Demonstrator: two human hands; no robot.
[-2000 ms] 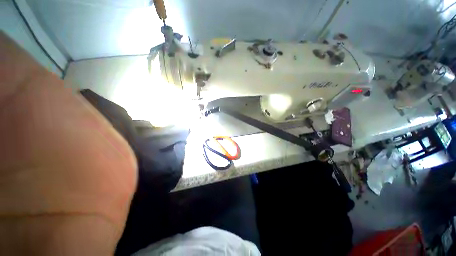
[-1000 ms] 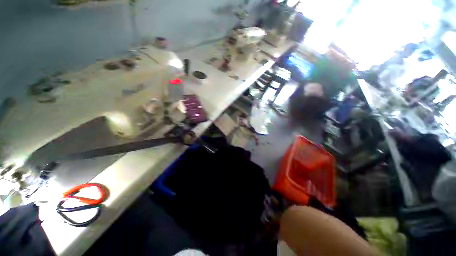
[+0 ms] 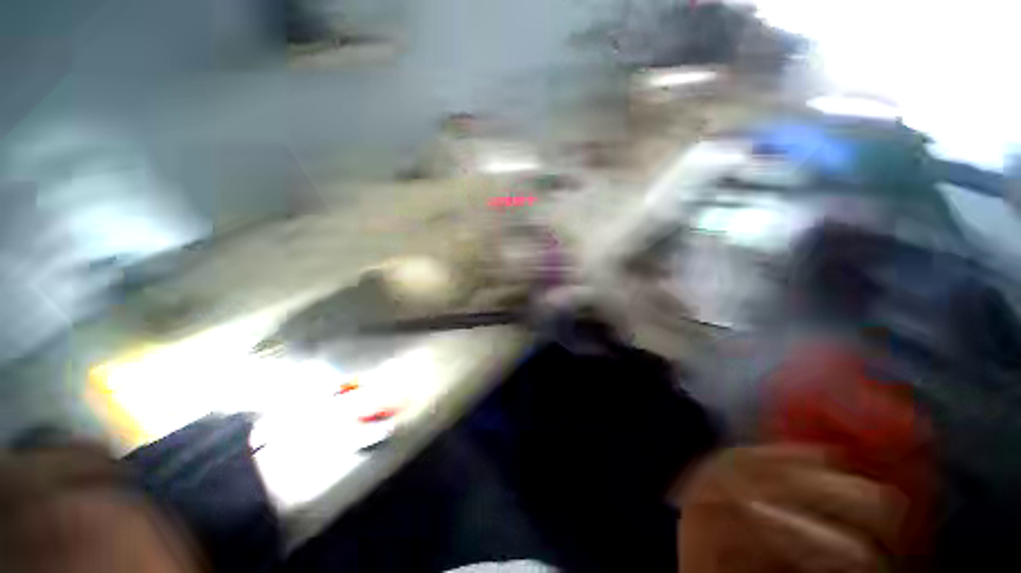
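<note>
The view is strongly blurred. My left hand (image 3: 84, 515) is at the lower left edge, cut off, beside a dark garment piece (image 3: 213, 476) on the pale table; its fingers cannot be made out. My right hand (image 3: 784, 509) is at the lower right, in front of the red basket, with fingers that look curled; whether it holds anything cannot be told. The scissors (image 3: 378, 416) lie on the table right of the garment piece, seen as red smears. The sewing machine (image 3: 448, 241) stands behind them, its red display lit.
A dark strip (image 3: 448, 321) runs along the table to the right. A black cloth pile (image 3: 605, 437) hangs below the table edge (image 3: 409, 459). A red basket (image 3: 851, 409) is at the right. A blurred dark shape, perhaps a person (image 3: 834, 269), is beyond.
Since one second ago the view has swung back left, so the machine and scissors sit further right. My left hand has come into view, and more of my right hand shows.
</note>
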